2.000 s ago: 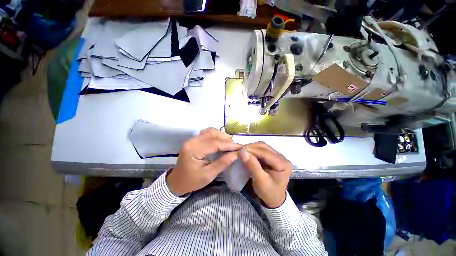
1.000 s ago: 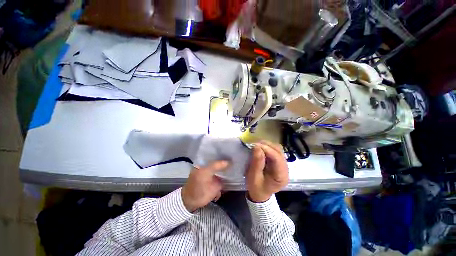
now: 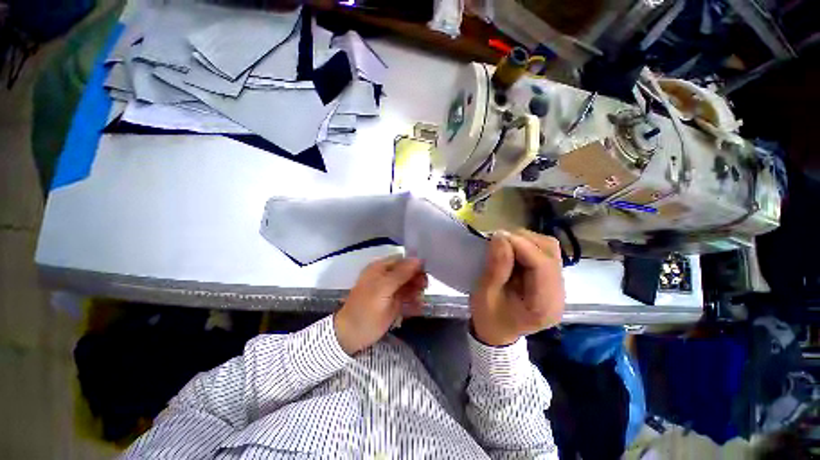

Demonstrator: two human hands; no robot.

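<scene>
A joined panel strip [image 3: 337,225], pale grey on top with a dark lower edge, lies partly on the table left of the needle. Its right part is lifted off the table, with a fold or seam near its middle. My right hand [image 3: 520,286] pinches its right end between thumb and fingers. My left hand [image 3: 382,296] is at its lower edge, fingers curled with the thumb near the edge; the fingertips' grip is partly hidden. The presser foot [image 3: 457,205] is lit, just behind the strip, and the strip is not under it.
A loose pile of grey and black cut pieces [image 3: 225,76] lies at the back left, beside a blue strip [image 3: 85,117]. The sewing machine [image 3: 593,148] fills the right. Black scissors [image 3: 568,243] are partly behind my right hand. A dark box of small shiny rounds [image 3: 674,272] is far right.
The strip, earlier mostly hidden by my hands, has been spread out. Its right part has been raised and angled as my right hand moved right. My left hand has shifted from its face to its lower edge.
</scene>
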